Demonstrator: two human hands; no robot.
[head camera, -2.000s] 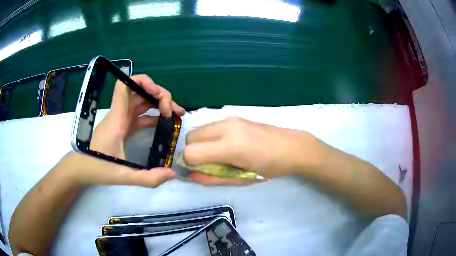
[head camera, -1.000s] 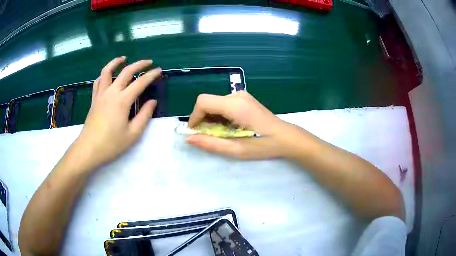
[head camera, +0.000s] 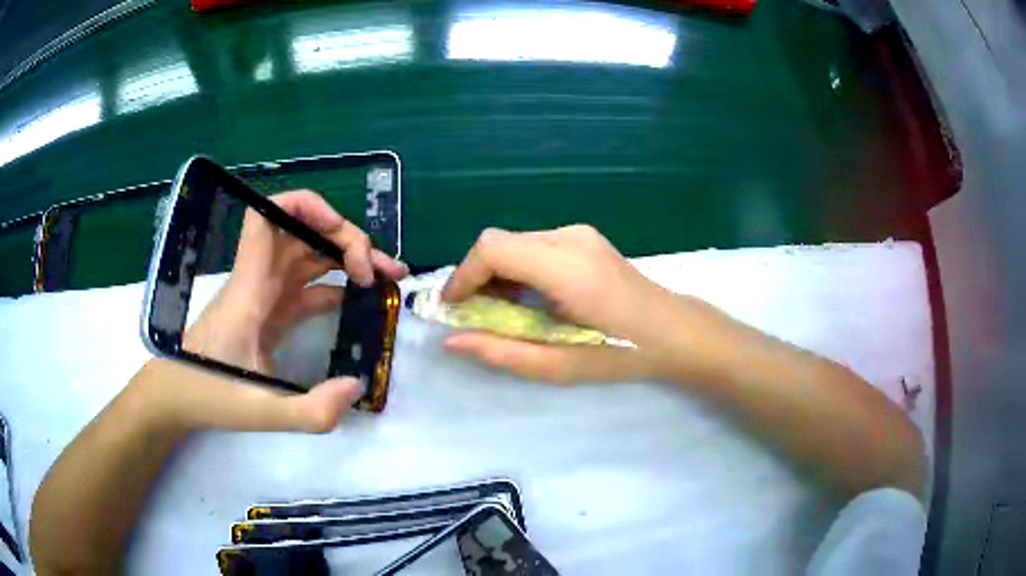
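Observation:
My left hand (head camera: 276, 304) holds a phone middle frame (head camera: 366, 332) tilted above the white cloth, fingers on its far side and thumb on its near edge. The frame has a silver-white rim, a large open window and a wide black section at its right end, edged by an orange-gold strip (head camera: 389, 343). My right hand (head camera: 551, 295) grips a hand tool wrapped in yellow tape (head camera: 512, 320). The tool's pale front end points left, close to the orange-gold strip; whether it touches cannot be told. Its thin rear end points right.
A stack of several frames (head camera: 383, 504) lies at the cloth's near edge, one slantwise. Frames (head camera: 388, 203) lie in a row on the green belt (head camera: 675, 146) behind my left hand. Red objects (head camera: 720, 6) show at the far edge. Another frame (head camera: 9, 495) is cut off at the left edge.
One second ago my left hand was open over the row on the belt; now it holds a frame over the cloth. The row has shifted left. My right hand and the tool moved slightly right.

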